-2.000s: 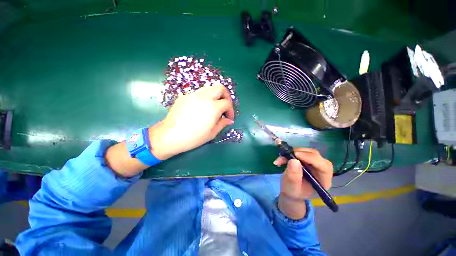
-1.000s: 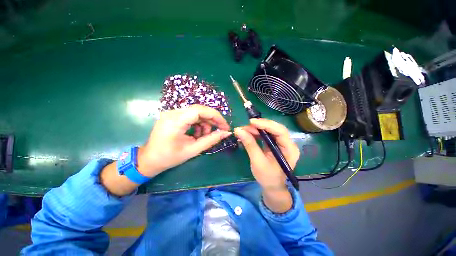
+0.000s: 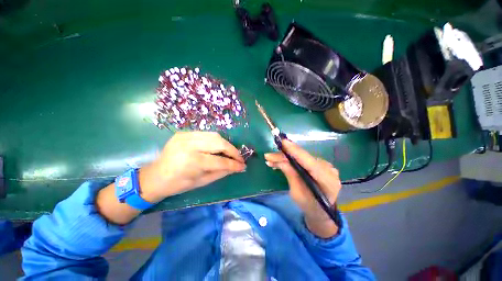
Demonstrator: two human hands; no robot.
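My right hand (image 3: pixel 311 178) holds a black soldering iron (image 3: pixel 306 176) like a pen, its thin metal tip pointing up and left above the mat. My left hand (image 3: pixel 195 162) is over the mat near the bench's front edge, thumb and fingertips closed together; whether a small part is pinched between them is too small to tell. A small cluster of tiny parts (image 3: pixel 247 151) lies right at the left fingertips. A loose pile of tiny silvery-white discs with reddish-dark leads (image 3: pixel 201 99) lies beyond the left hand. The two hands are apart.
A black fume fan (image 3: pixel 301 85) with a round wire guard stands right of the pile. Beside it are a tan-brown tub (image 3: pixel 377 101) with silvery filling and a black unit with a yellow label (image 3: pixel 440 122). Dark paired lumps (image 3: pixel 257 24) lie behind. Cables hang at the front right.
The hands met at the fingertips one second ago and are now apart. The iron's tip has gone from pointing at the mat to pointing up and left. The view has shifted slightly.
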